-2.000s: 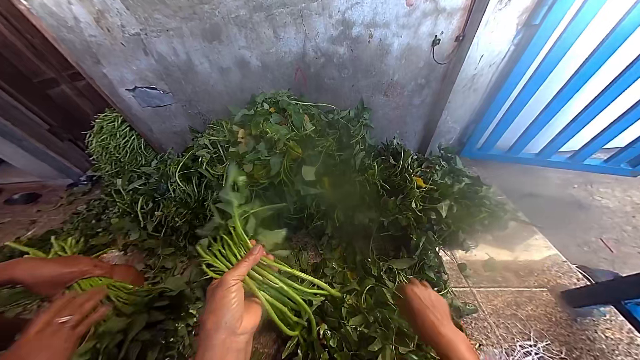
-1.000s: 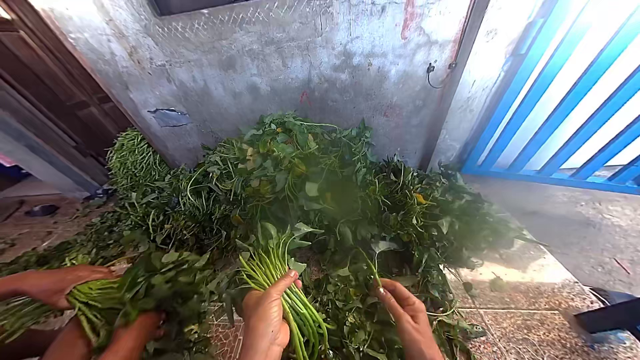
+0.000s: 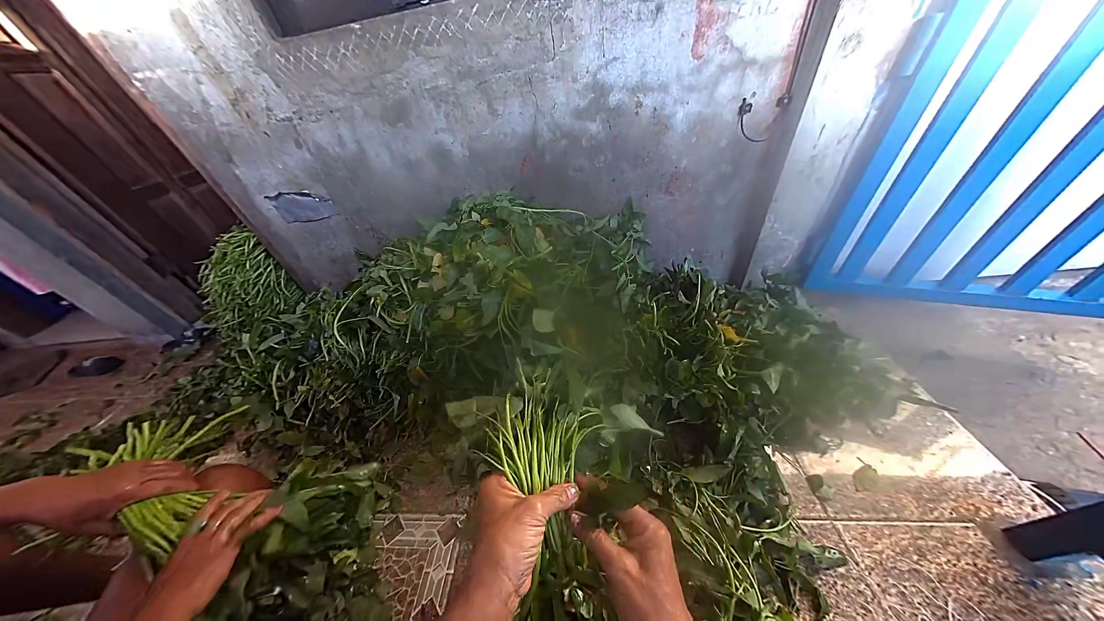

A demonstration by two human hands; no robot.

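My left hand point(image 3: 517, 535) is closed around a bunch of green leafy stems point(image 3: 539, 453), which stand nearly upright with cut-looking ends at the top and leaves below. My right hand point(image 3: 630, 548) is at the right side of the bunch, thumb and fingers drawn together near the stems; a dark blur covers part of its fingers, and whether it grips a stem does not show. Just beyond both hands rises a large heap of leafy greens point(image 3: 509, 293), spread along the wall.
At the left, a co-worker's two hands point(image 3: 203, 535) hold another bunch of greens point(image 3: 164, 517). A grey wall point(image 3: 517, 112) stands behind the heap, a brown wooden door point(image 3: 95, 147) at left, a blue metal gate point(image 3: 957, 155) at right. A dark object point(image 3: 1056, 535) lies on the right floor.
My right hand has moved left to the bunch; a second ago it held a stem apart from it. The bunch now stands more upright. The co-worker's hands have shifted on their bunch.
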